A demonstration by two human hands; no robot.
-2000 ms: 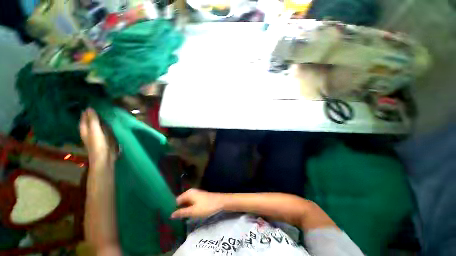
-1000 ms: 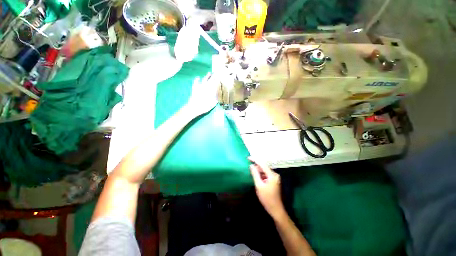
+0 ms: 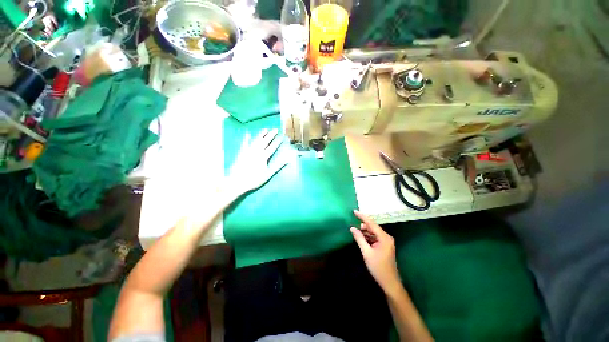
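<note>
A green fabric panel (image 3: pixel 294 214) lies flat under the needle area (image 3: pixel 310 143) of the cream sewing machine (image 3: pixel 454 107), its front edge hanging over the table edge. A smaller green piece (image 3: pixel 252 97) lies behind it, left of the machine head. My left hand (image 3: pixel 257 163) rests flat on the panel, fingers spread, left of the needle. My right hand (image 3: pixel 374 244) is at the panel's right front edge, with thumb and finger at the fabric; the exact pinch is hard to see.
Black-handled scissors (image 3: pixel 417 187) lie right of the needle. A parts tray (image 3: pixel 493 180) is at the table's right end. A crumpled green pile (image 3: pixel 100 137) is at left, another green mass (image 3: pixel 467 280) at lower right. A colander (image 3: pixel 199 32) and orange bottle (image 3: pixel 327 37) stand behind.
The panel has turned and spread squarer, its right part now reaching right of the needle. My left hand has moved down and left from the machine head. My right hand has shifted slightly right.
</note>
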